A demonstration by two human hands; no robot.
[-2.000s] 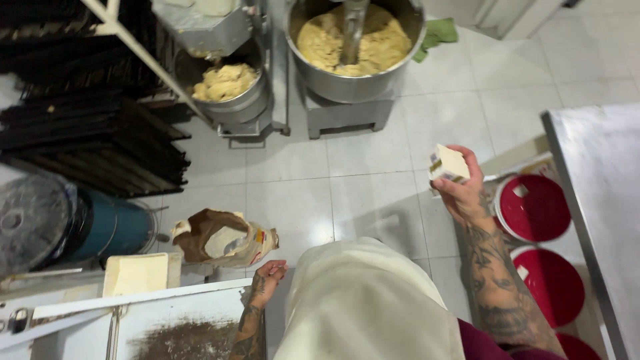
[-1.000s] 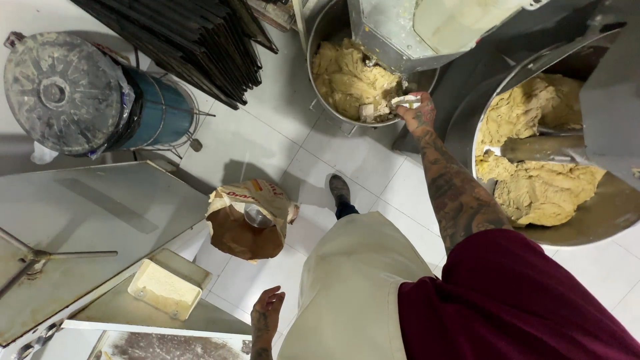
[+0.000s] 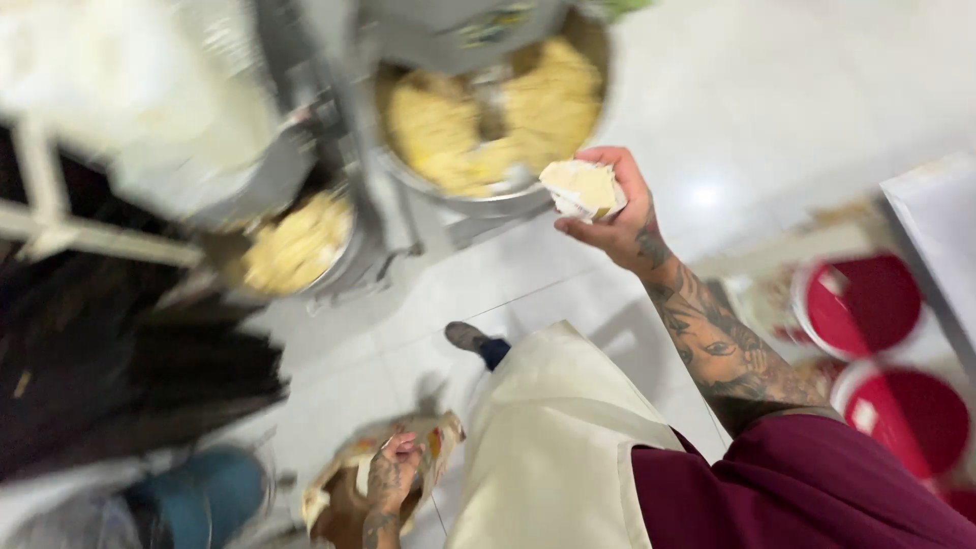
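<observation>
My right hand (image 3: 618,202) grips a pale, partly wrapped block (image 3: 583,187) at the right rim of the large mixer bowl. That steel bowl holds yellow dough (image 3: 549,99) around the mixer's central tool. A smaller bowl to its left contains more yellow dough (image 3: 297,244). My left hand (image 3: 398,457) hangs in front of an open paper sack (image 3: 335,503) on the floor; its fingers are loosely curled, and whether it holds anything is blurred.
Dark stacked trays (image 3: 152,381) fill the left side, with a blue bin (image 3: 202,496) below them. Red-lidded tubs (image 3: 865,305) stand at the right beside a metal table edge (image 3: 930,252). My shoe (image 3: 465,335) rests on the tiled floor.
The right hand was over the smaller bowl and is now beside the larger bowl, still with a pale block. The view has swung widely.
</observation>
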